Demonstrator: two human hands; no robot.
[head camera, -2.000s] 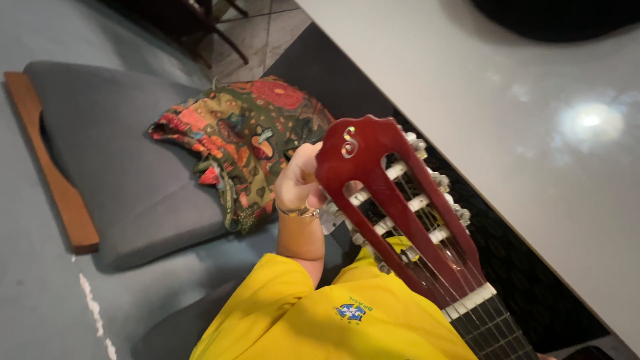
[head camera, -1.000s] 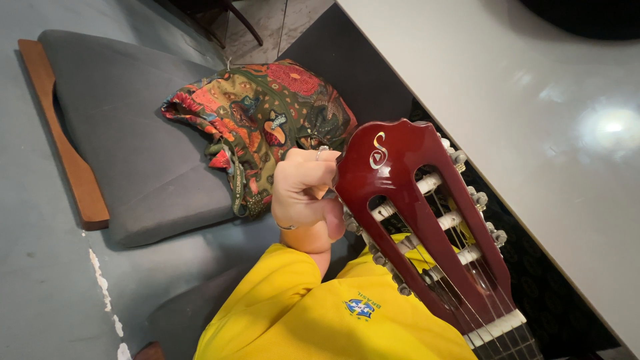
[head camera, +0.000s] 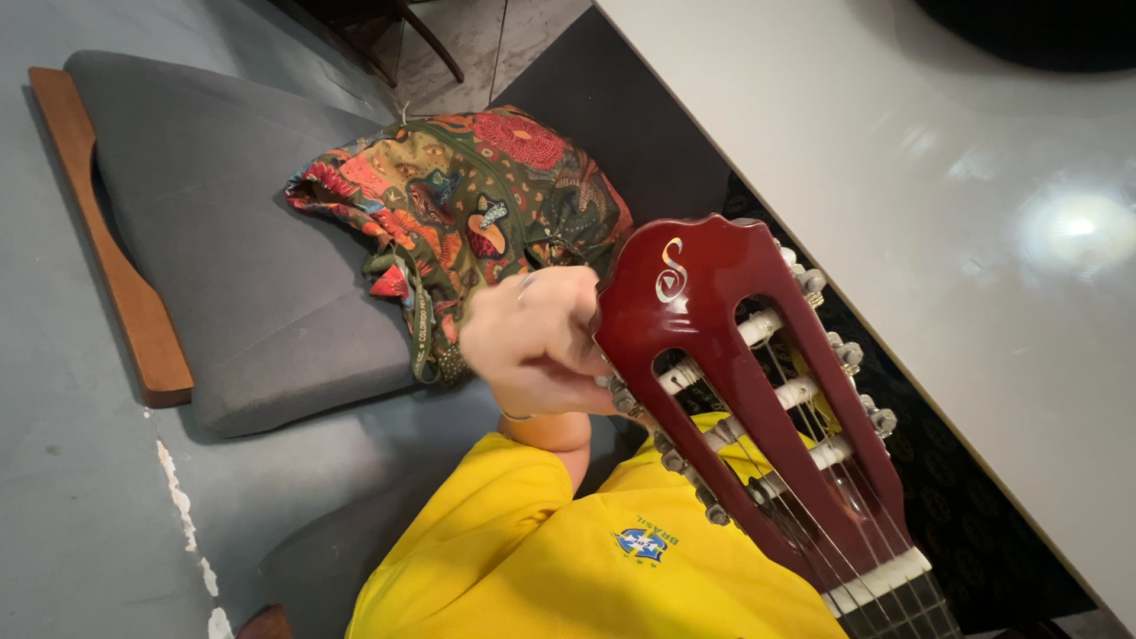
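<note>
A dark red classical guitar's slotted headstock (head camera: 683, 306) fills the centre right, with white rollers, strings and metal tuning machines (head camera: 674, 453) along both sides. Its nut (head camera: 877, 581) and the start of the fretboard lie at the lower right. My left hand (head camera: 537, 342), blurred and wearing a ring and a bracelet, is at the headstock's left edge. Its fingers are curled at the uppermost tuning peg on that side; the fingertips and peg button are mostly hidden. My right hand is out of view. A yellow shirt (head camera: 532, 568) with a crest shows below.
At left is a grey cushioned seat (head camera: 240, 240) with a wooden edge piece (head camera: 115, 257). A patterned fabric bag (head camera: 497, 204) rests on it, behind my hand. A glossy white table (head camera: 887, 177) runs along the right, with a black object (head camera: 1038, 31) at its top. A chair leg (head camera: 432, 44) stands beyond.
My left hand stays at the headstock's left edge, while its pose has changed, with the back of the hand turned more leftward. The view has shifted slightly.
</note>
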